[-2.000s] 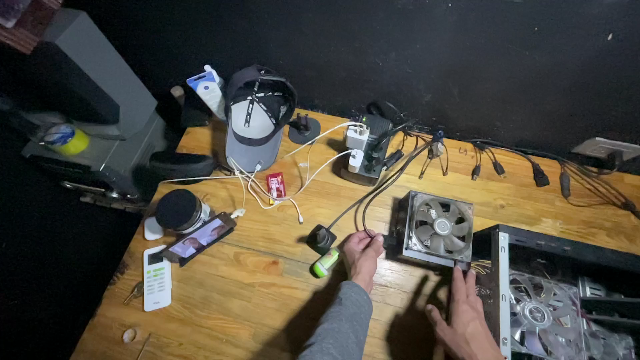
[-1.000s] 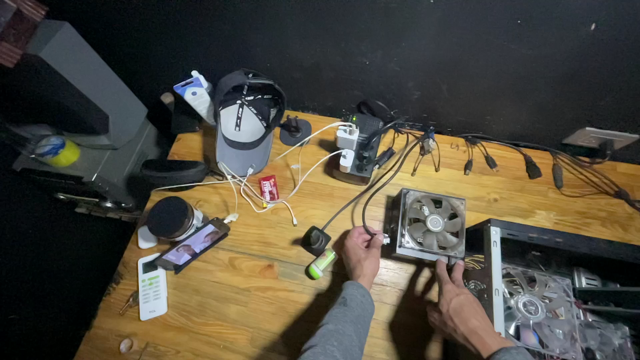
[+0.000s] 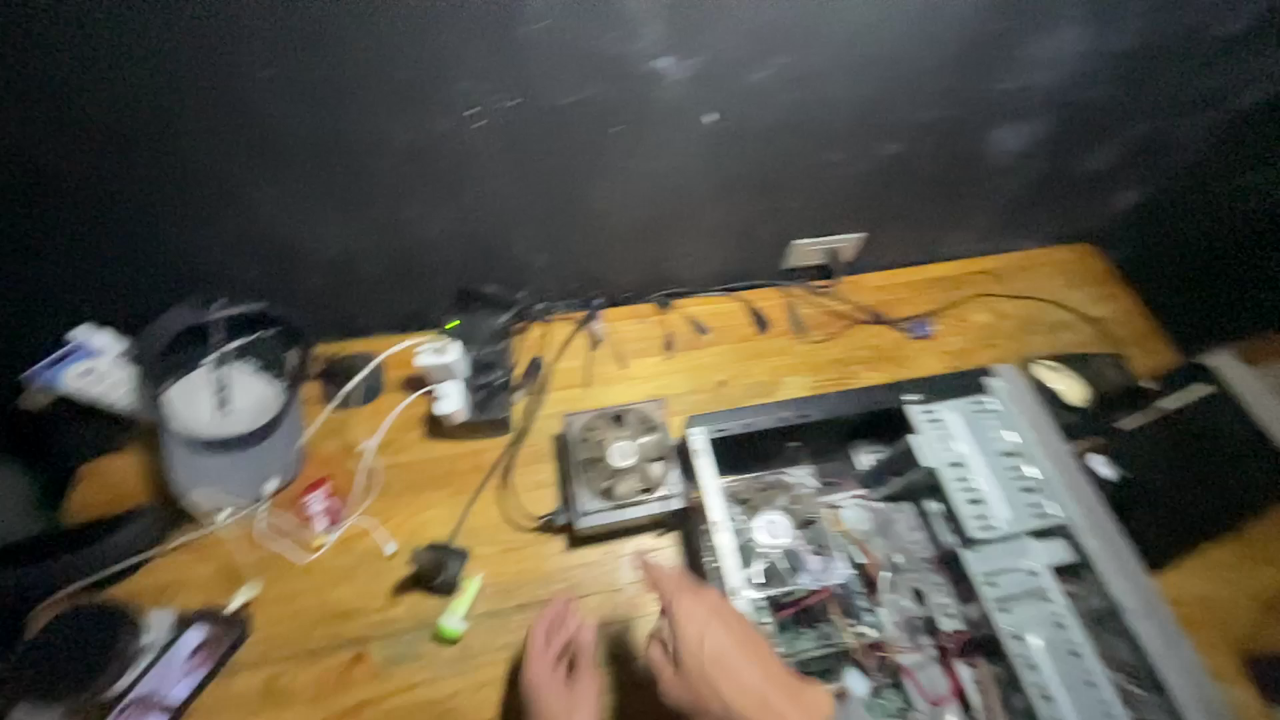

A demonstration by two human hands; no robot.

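Observation:
A power supply unit with a round fan (image 3: 622,458) lies on the wooden table, fan side up, and a black cable runs to its left side. My left hand (image 3: 563,660) is below it, blurred, holding nothing that I can see. My right hand (image 3: 705,640) is just to the right of the left one, its fingertips below the unit and apart from it; nothing shows in it. Beside the unit, on the right, lies an open computer case (image 3: 720,510) with a fan, wires and metal drive bays inside.
A black plug (image 3: 438,568) and a green-capped object (image 3: 455,612) lie left of my hands. Farther left are a grey cap (image 3: 230,450), white cables, a red packet (image 3: 321,505) and a phone (image 3: 180,670). A power strip (image 3: 485,370) stands behind; a mouse (image 3: 1062,383) is at right.
Both hands have come away from the power supply unit, which they were at before. The view has swung to the right and shows more of the computer case.

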